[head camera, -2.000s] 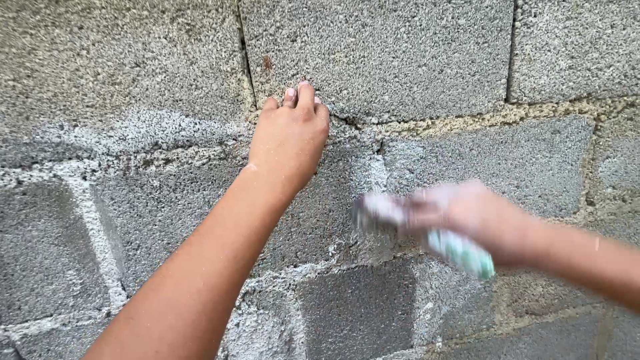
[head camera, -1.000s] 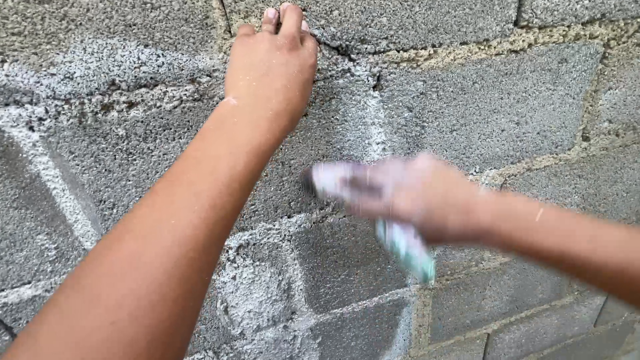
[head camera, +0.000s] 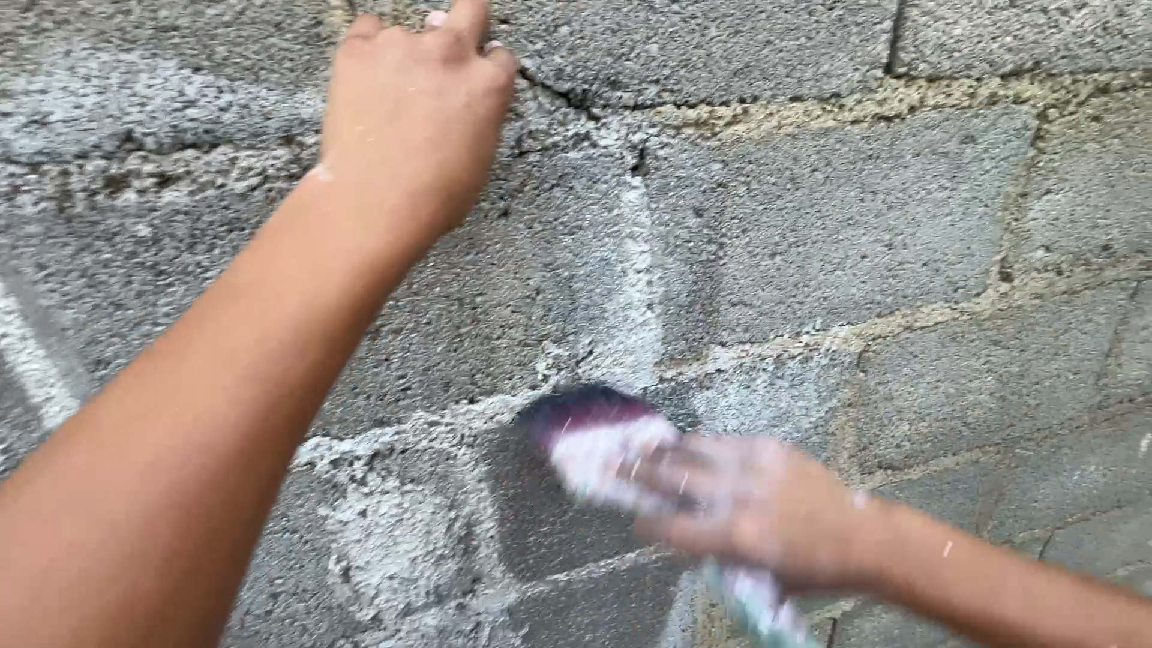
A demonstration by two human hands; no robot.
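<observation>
A wall of grey concrete blocks (head camera: 864, 216) fills the view. My left hand (head camera: 414, 117) rests against it at the upper left with fingers bent at a mortar joint; whether they hold anything is hidden. My right hand (head camera: 765, 504), blurred and speckled white, grips a paint brush (head camera: 612, 441). Its white-smeared body and dark purple bristles lie at a joint in the lower middle, and its greenish, paint-smeared handle (head camera: 760, 603) sticks out below the hand.
Whitish coating covers a vertical joint (head camera: 639, 261) and patches of block at the lower left (head camera: 405, 540) and upper left (head camera: 144, 99). A dark crack (head camera: 558, 90) runs beside my left hand. Rough tan mortar (head camera: 810, 112) lines joints on the right.
My right hand has moved down the wall with the brush, from beside the whitened vertical joint to below it. My left hand stays at the same joint. The view has shifted.
</observation>
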